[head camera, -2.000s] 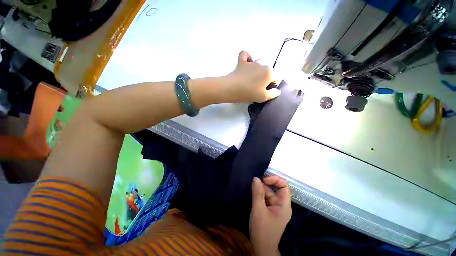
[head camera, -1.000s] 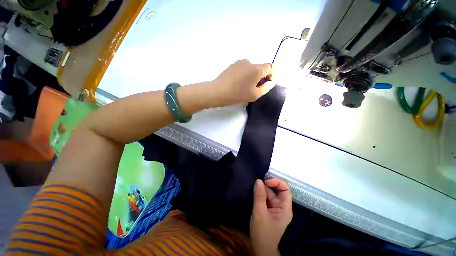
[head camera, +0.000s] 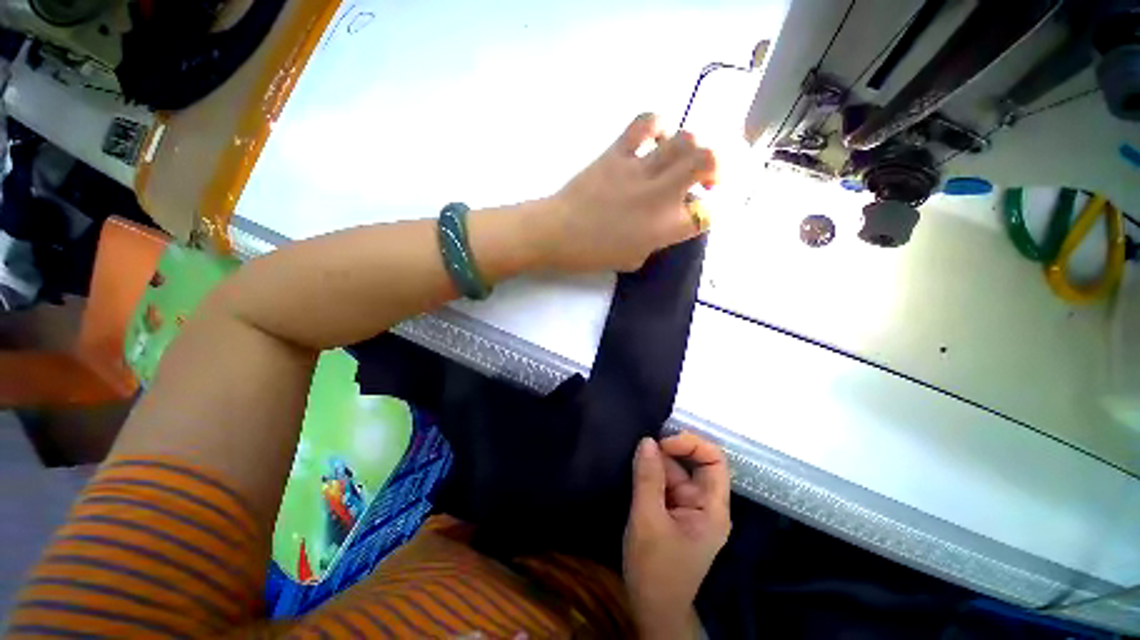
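A dark cloth panel (head camera: 648, 331) runs from the lit needle area down over the table's front edge into a dark heap on the lap. My left hand (head camera: 638, 200) lies on the panel's narrow upper end, with its fingertips at the bright needle area. My right hand (head camera: 679, 500) pinches the panel's right edge near the table's front edge. The sewing machine head (head camera: 863, 113) stands just right of my left hand. Glare and my fingers hide the needle and the seam.
A measuring tape (head camera: 813, 500) runs along the front edge. Green (head camera: 1035, 228) and yellow (head camera: 1085, 256) rings lie at the right. A green printed sheet (head camera: 328, 469) and blue basket (head camera: 406, 500) are left of the lap. A brown board with orange tape (head camera: 244, 150) and orange chair (head camera: 125, 294) are at left.
My left hand moved slightly right and its fingers spread over the panel's end. The upper end of the panel has shifted left since the oldest frame. My right hand has hardly moved.
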